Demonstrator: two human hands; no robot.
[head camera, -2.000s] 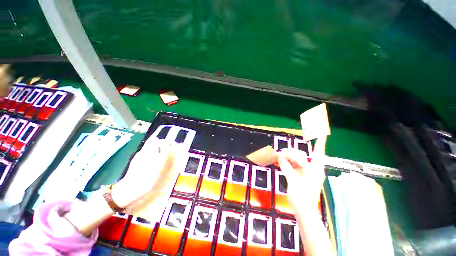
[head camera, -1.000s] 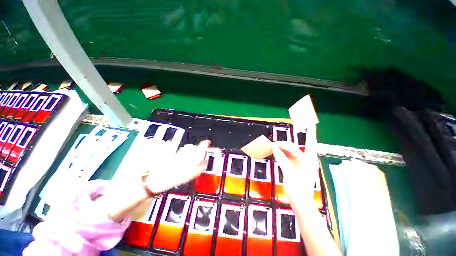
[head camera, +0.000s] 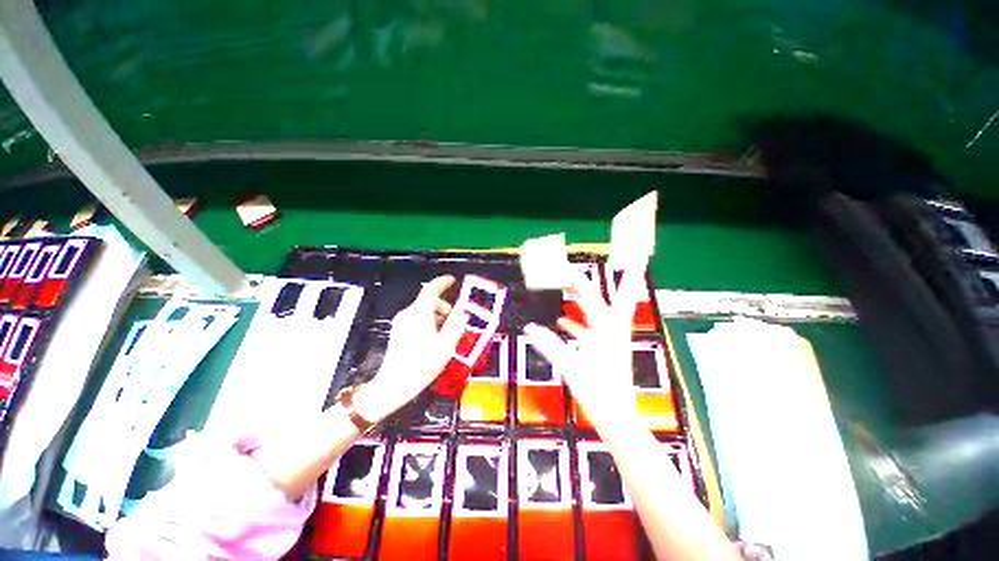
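Note:
My left hand (head camera: 414, 348) holds a red housing (head camera: 471, 334) with a white-outlined dark window, tilted above the black blister tray (head camera: 378, 270). My right hand (head camera: 597, 356) is over the tray's right part, fingers spread. One cream pad (head camera: 544, 263) and another cream pad (head camera: 634, 230) are at its fingertips; whether they are stuck or pinched is unclear. More red-orange housings (head camera: 480, 488) lie in the tray pockets, windows away from me. Several far-left pockets are empty. A white sheet (head camera: 274, 356) with two dark openings lies over the tray's left side.
Light-blue cut-out liner sheets (head camera: 142, 384) lie left of the tray, beyond them a neighbouring tray (head camera: 33, 274) of housings. A pale sheet stack (head camera: 772, 427) is at right. A grey-white post (head camera: 110, 153) stands at left. Finished housings (head camera: 257, 210) lie on the green belt. Dark shapes are at far right.
My left hand has moved right and has taken hold of a housing, lifting it. My right hand's fingers have spread; its thumb is away from the pads. The view has shifted somewhat.

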